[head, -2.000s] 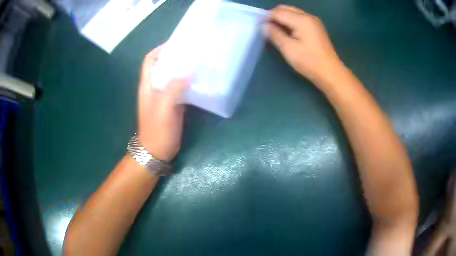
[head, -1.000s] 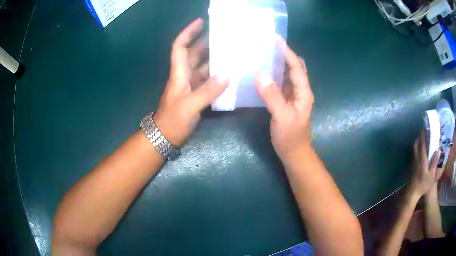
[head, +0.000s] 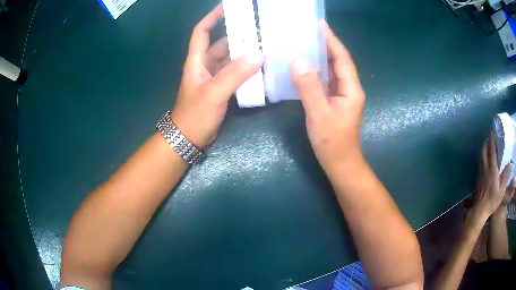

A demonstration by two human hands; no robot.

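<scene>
A white top unit (head: 248,85) and a frosted translucent tank (head: 286,76) are side by side at the top centre, with a narrow dark gap between them. Their far ends are cut off by the picture's top edge and glare hides detail. My left hand (head: 206,85), with a metal watch band on the wrist, holds the top unit from the left, thumb on its near face. My right hand (head: 334,102) holds the tank from the right, thumb on its face and fingers along its side.
The green table (head: 226,226) lies under my arms. A white and blue carton (head: 117,5) is at the top left. White cables (head: 467,4) and a blue and white box (head: 505,34) are at the top right. At right, another person's hands (head: 491,181) hold a white oval unit (head: 503,141).
The white part and the translucent tank now show a dark gap between them where they looked joined before. Both hands have shifted slightly up in the picture. The other person's unit has turned.
</scene>
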